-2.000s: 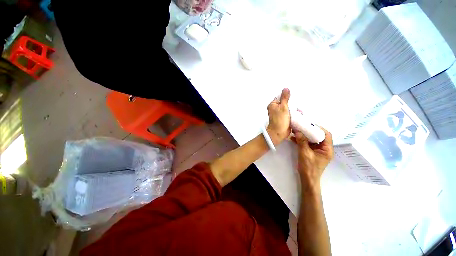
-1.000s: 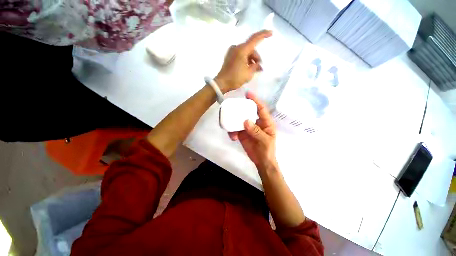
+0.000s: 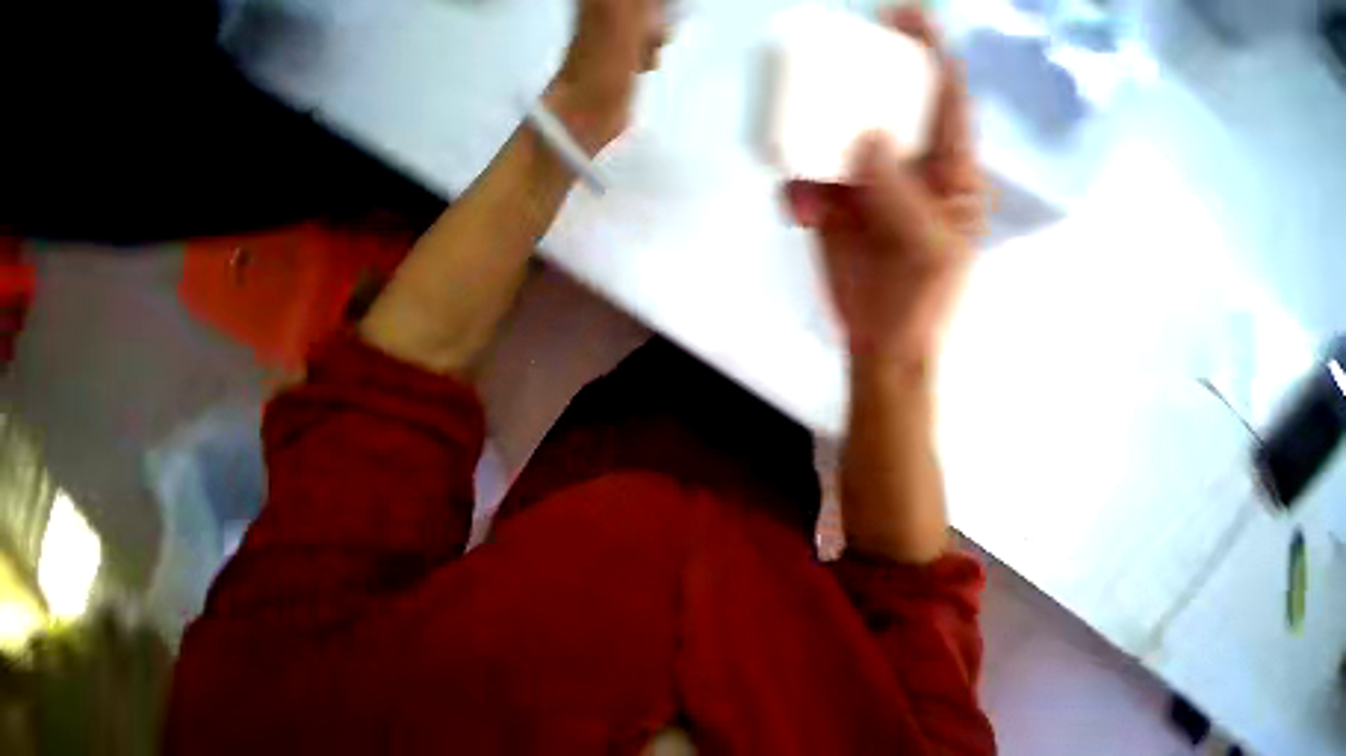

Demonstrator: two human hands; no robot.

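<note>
My right hand (image 3: pixel 901 207) holds a white charging case (image 3: pixel 849 96) above the white tabletop, right of centre near the top. The case and the hand are blurred, and whether the lid is shut cannot be told. My left hand (image 3: pixel 608 59) is at the top edge, left of the case and apart from it. Its upper part is cut off by the picture's edge, so its fingers and anything in them cannot be made out.
The white table (image 3: pixel 1092 443) runs diagonally down to the right. A black phone (image 3: pixel 1306 440) and a slim yellow-green stick (image 3: pixel 1296 581) lie at the right. A blurred tray (image 3: pixel 1033 74) is behind my right hand. An orange stool (image 3: pixel 273 296) stands at the left.
My right hand has moved up and to the right in the picture with the case. My left hand has moved up to the top edge, farther from the case. The view has shifted and blurred.
</note>
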